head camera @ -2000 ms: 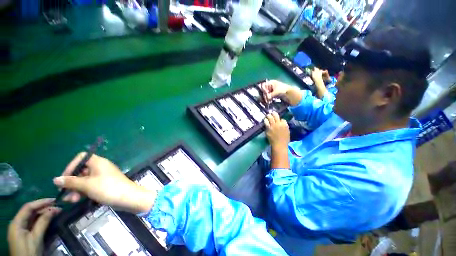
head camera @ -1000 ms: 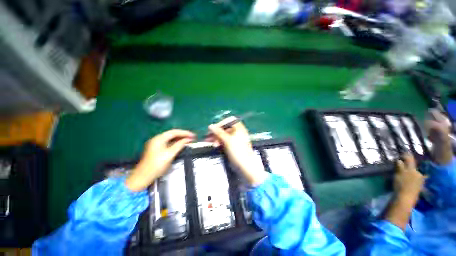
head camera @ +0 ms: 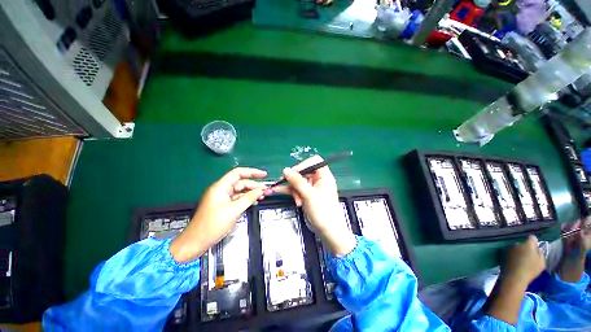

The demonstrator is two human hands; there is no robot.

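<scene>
My right hand (head camera: 314, 194) holds dark tweezers (head camera: 317, 166), their tip pointing down-left at my left fingertips. My left hand (head camera: 223, 206) has its thumb and fingers pinched together at the tip; anything between them is too small to make out. Both hands are above the far edge of a black foam tray (head camera: 256, 259). The tray holds several open phone frames (head camera: 282, 249) in a row, silver-white, with small orange flex cables (head camera: 280, 272) on two of them. My hands and sleeves hide parts of the tray.
A clear cup (head camera: 219, 137) of whitish bits stands beyond the tray. Loose bits (head camera: 302, 152) lie on the green mat. Another tray (head camera: 435, 229) is at right, beside a neighbour's hands (head camera: 523, 262). A wrapped post (head camera: 502, 115) is at upper right, a grey perforated cabinet (head camera: 61, 84) at left.
The view has swung from the neighbour at right back to my own tray and steadied. My hands stay close together at the tweezers' tip.
</scene>
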